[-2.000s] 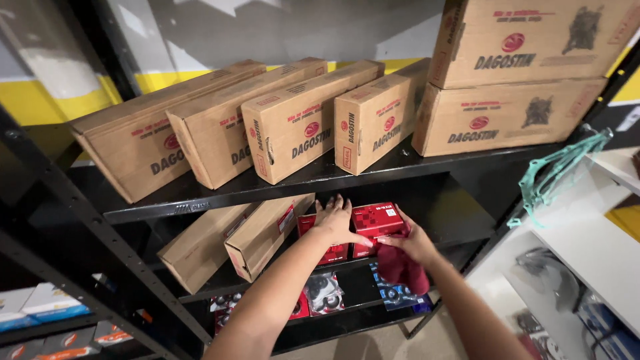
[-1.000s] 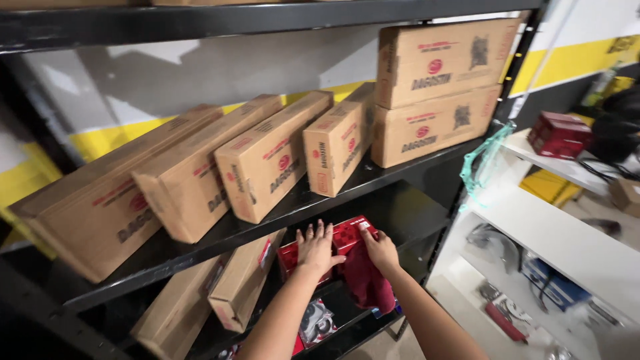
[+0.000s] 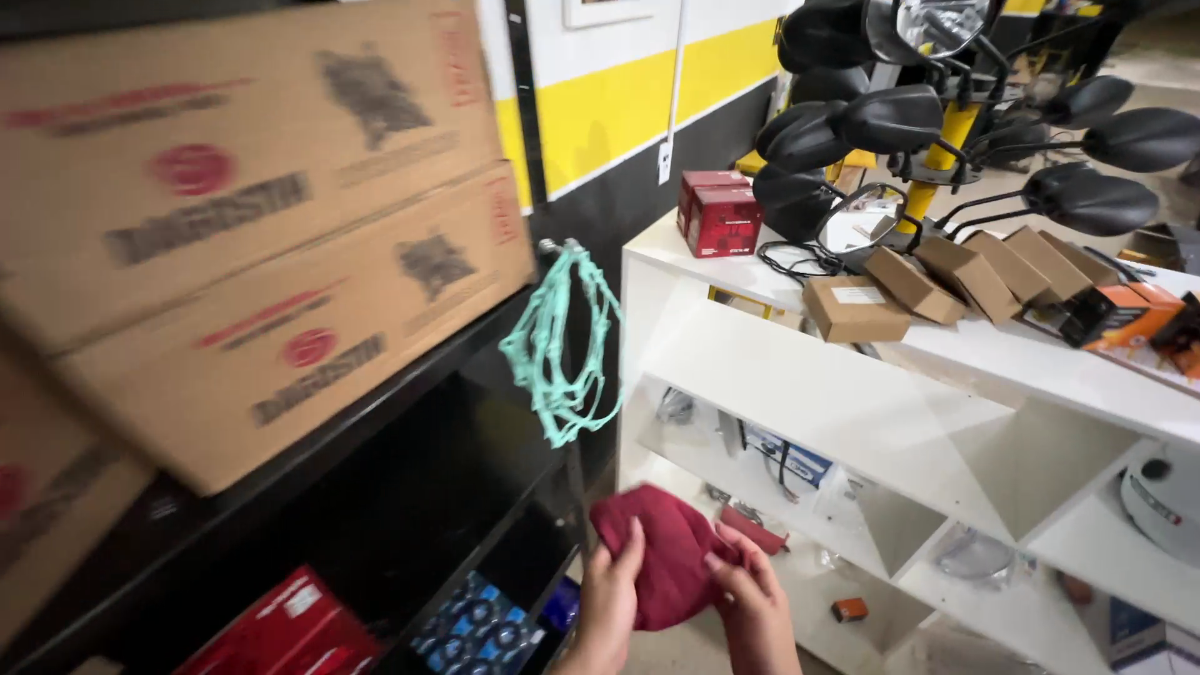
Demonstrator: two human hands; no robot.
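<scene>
A dark red cloth [image 3: 664, 562] is held up between my two hands, low in the middle of the head view. My left hand [image 3: 614, 586] grips its left side, thumb over the fabric. At the right side of the cloth, my right hand [image 3: 753, 586] pinches its edge between thumb and fingers. A red box [image 3: 286, 628] lies on the lower black shelf, left of my hands. Blister-packed round parts [image 3: 476, 628] sit beside it. Large cardboard boxes [image 3: 281, 319] are stacked on the upper black shelf.
A mint-green net or cord bundle [image 3: 565, 347] hangs from the shelf end. To the right stands a white shelving unit [image 3: 797, 366] with red boxes [image 3: 722, 214], small cardboard boxes [image 3: 855, 309] and a stand of black motorcycle mirrors [image 3: 891, 117] on top.
My hands have left the red boxes on the lower shelf, and both now hold the red cloth, which was at my right hand before. The view has swung right.
</scene>
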